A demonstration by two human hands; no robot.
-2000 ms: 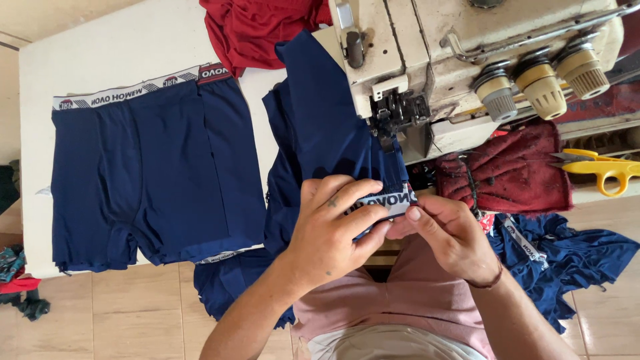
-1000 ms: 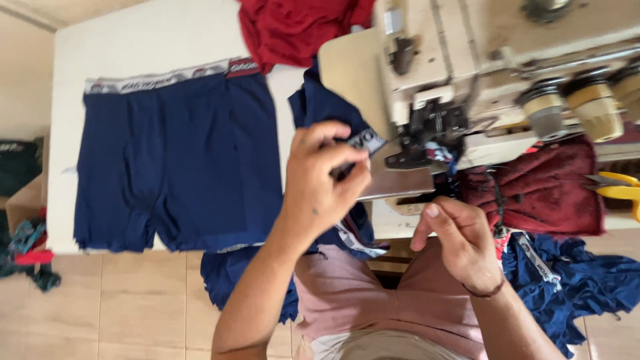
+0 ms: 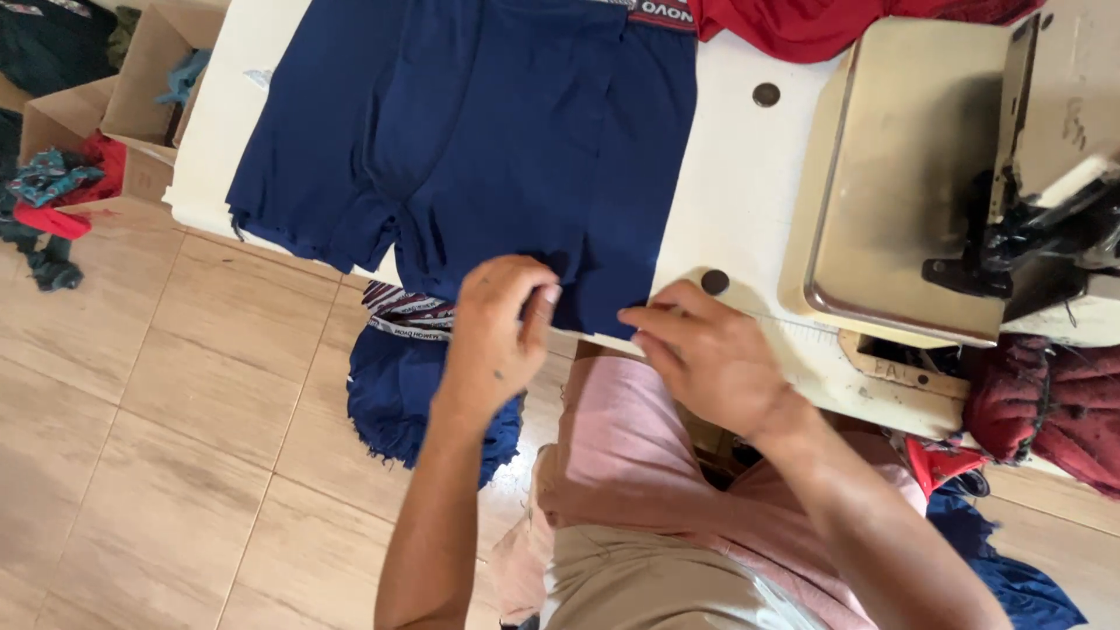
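Navy boxer shorts (image 3: pixel 516 131) lie spread on the white sewing table, their leg openings toward me. My left hand (image 3: pixel 503 337) is over the lower hem, thumb and forefinger close together; whether cloth is pinched between them cannot be told. At the lower right corner of the same shorts, my right hand (image 3: pixel 709 359) has its thumb and forefinger apart beside the fabric edge. To the right stands the sewing machine (image 3: pixel 910 175), its metal plate bare and its presser foot (image 3: pixel 967 278) partly dark and blurred.
Red fabric (image 3: pixel 787 26) lies at the table's far side. A pile of navy garments (image 3: pixel 398 394) with printed waistbands hangs below the near edge. Cardboard boxes (image 3: pixel 162 79) with cloth scraps are at the left. A dark red cloth bundle (image 3: pixel 1050 402) sits below the machine.
Both hands have moved left from the machine to the shorts on the table. The navy piece my hands held at the machine has left the plate. The view has shifted left.
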